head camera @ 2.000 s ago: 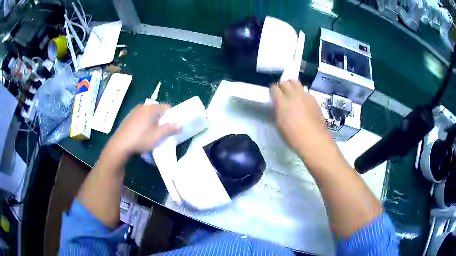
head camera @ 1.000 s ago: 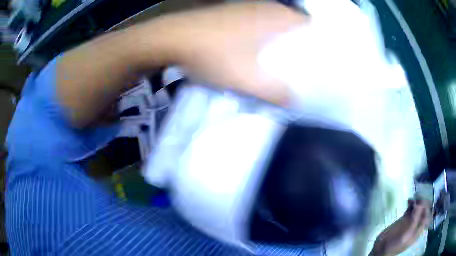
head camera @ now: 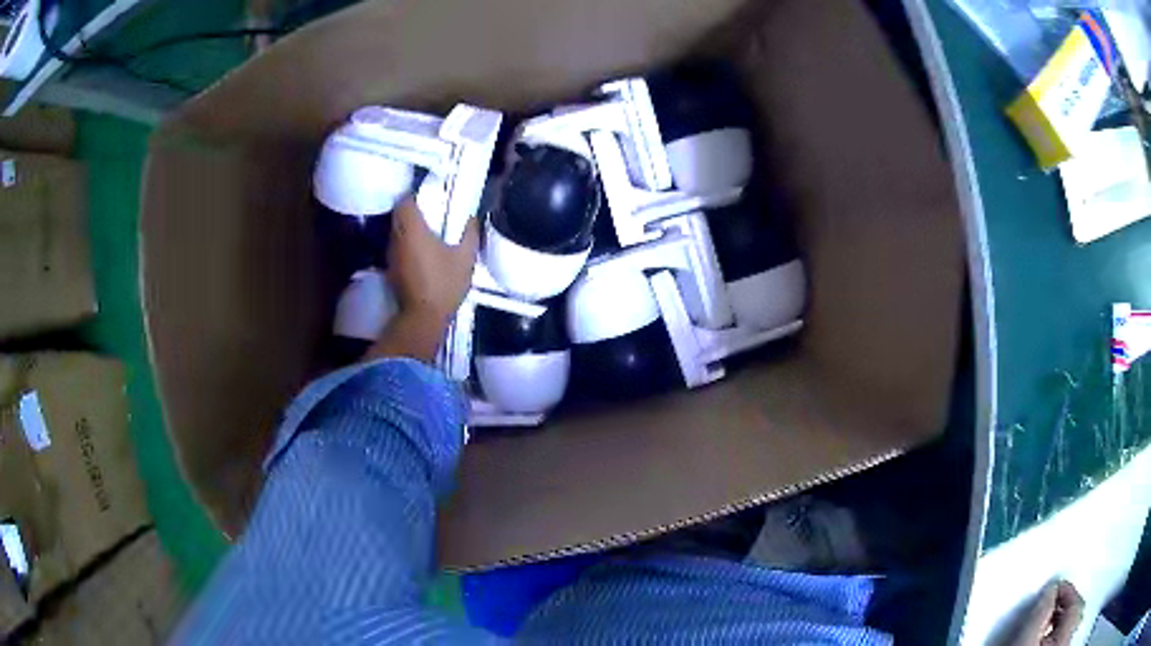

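Note:
My left hand reaches down into a brown cardboard carton and grips the white bracket of a PTZ dome camera at the carton's left. The camera's white body is up, and its black end is partly hidden below it. Several other cameras lie beside it, among them one with its black ball end up and one with its white housing up. My right hand is small at the bottom right, over the white mat, cut off by the picture's edge.
The green bench runs along the right, with a yellow box and a white card on it. Closed brown cartons stand on the floor at left. The carton's high walls surround my left hand.
The view has turned from the bench to the carton. My left hand has carried the camera from the mat into the carton. My right hand remains by the bench, now mostly out of view.

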